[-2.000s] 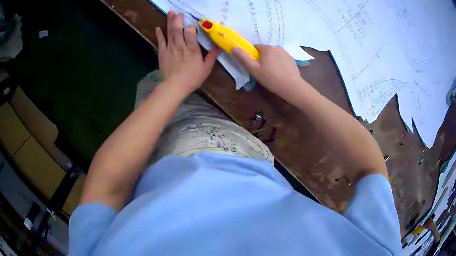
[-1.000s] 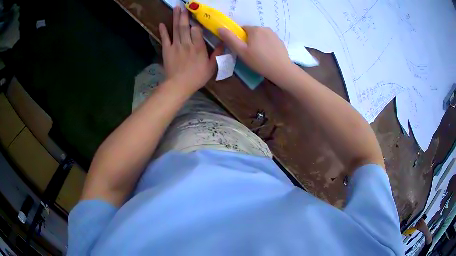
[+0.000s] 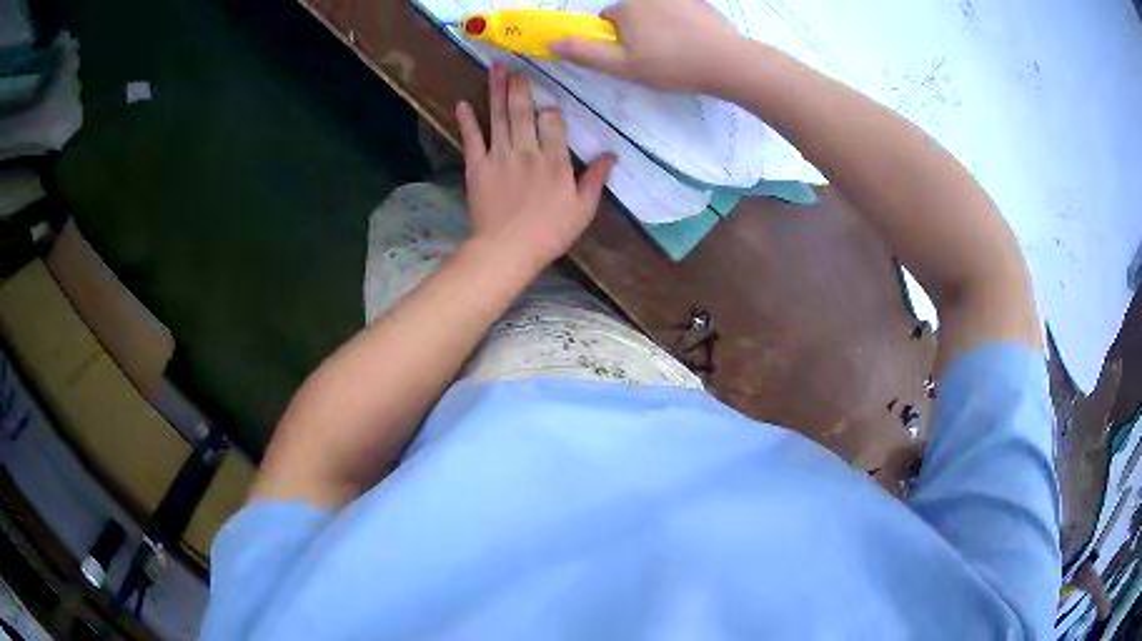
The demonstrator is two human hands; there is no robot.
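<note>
My right hand (image 3: 670, 48) grips the yellow handle of the electric hand cutter (image 3: 532, 31), at the top of the view. Its red button faces up, and its tip points left at the edge of the lay. The blade is barely visible. The white paper marker (image 3: 877, 75) with printed outlines lies on the fabric lay. A narrow strip of paper-topped layers (image 3: 645, 188) lies along the table edge, parted by a dark cut line. Teal cloth (image 3: 686, 235) shows beneath its rounded end. My left hand (image 3: 526, 182) lies flat, fingers spread, on the table edge and the strip's border.
The brown table (image 3: 802, 288) carries small dark metal tools (image 3: 696, 331) and scattered bits near its front edge. Brown cardboard (image 3: 88, 376) lies at the lower left beside the dark green floor (image 3: 251, 213). Layered material (image 3: 1108, 526) is at the lower right.
The cutter has turned from slanting to nearly level, and my right elbow has swung outward. The small loose paper piece beside my left thumb is no longer seen. The strip's teal-edged end now shows more fully.
</note>
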